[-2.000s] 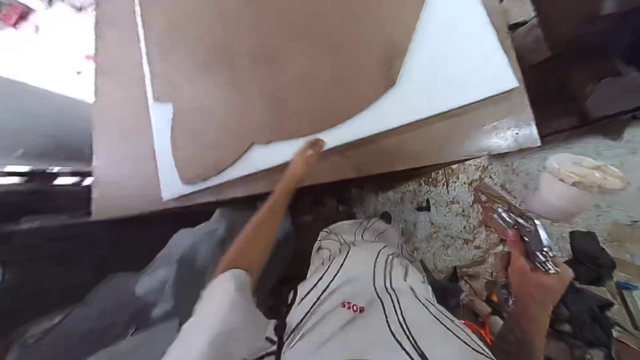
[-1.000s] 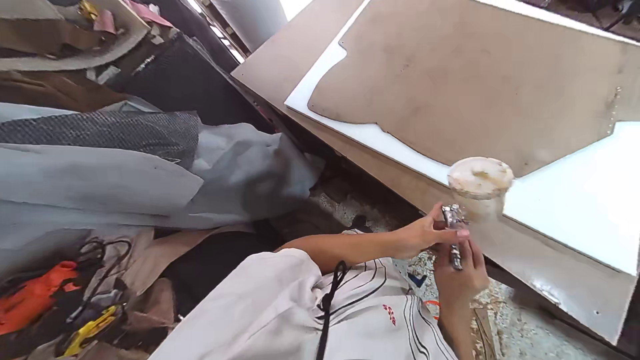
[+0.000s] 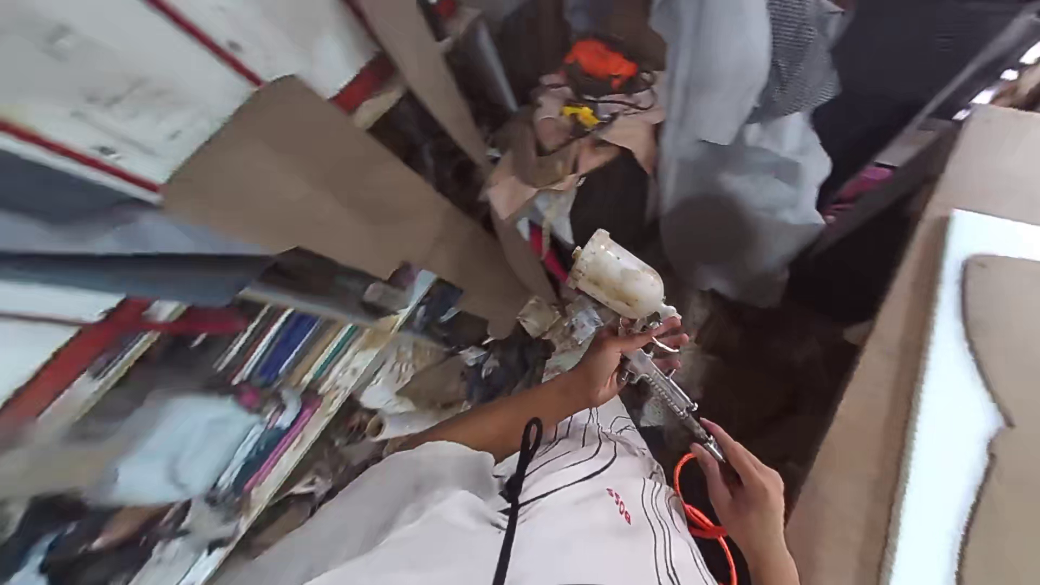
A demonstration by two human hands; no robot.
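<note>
A metal spray gun (image 3: 666, 388) with a stained, whitish plastic cup (image 3: 619, 276) is held in front of my lap. My left hand (image 3: 621, 361) is wrapped around its body just below the cup. With the fingertips of my right hand (image 3: 735, 479) I pinch the gun's lower metal end. An orange hose (image 3: 705, 524) hangs beside my right hand; whether it joins the gun cannot be seen.
At the right stands a table (image 3: 869, 390) bearing a white sheet (image 3: 934, 406) and a brown cut panel (image 3: 1007, 341). Shelves with folded materials (image 3: 284, 349) are at the left. Grey fabric (image 3: 723, 187) hangs ahead, near an orange object (image 3: 601, 65) and a brown board (image 3: 325, 179).
The view has swung far away from the table. My left hand, earlier on the white sheet, came to the gun beside my right hand. The cup now shows attached to the gun.
</note>
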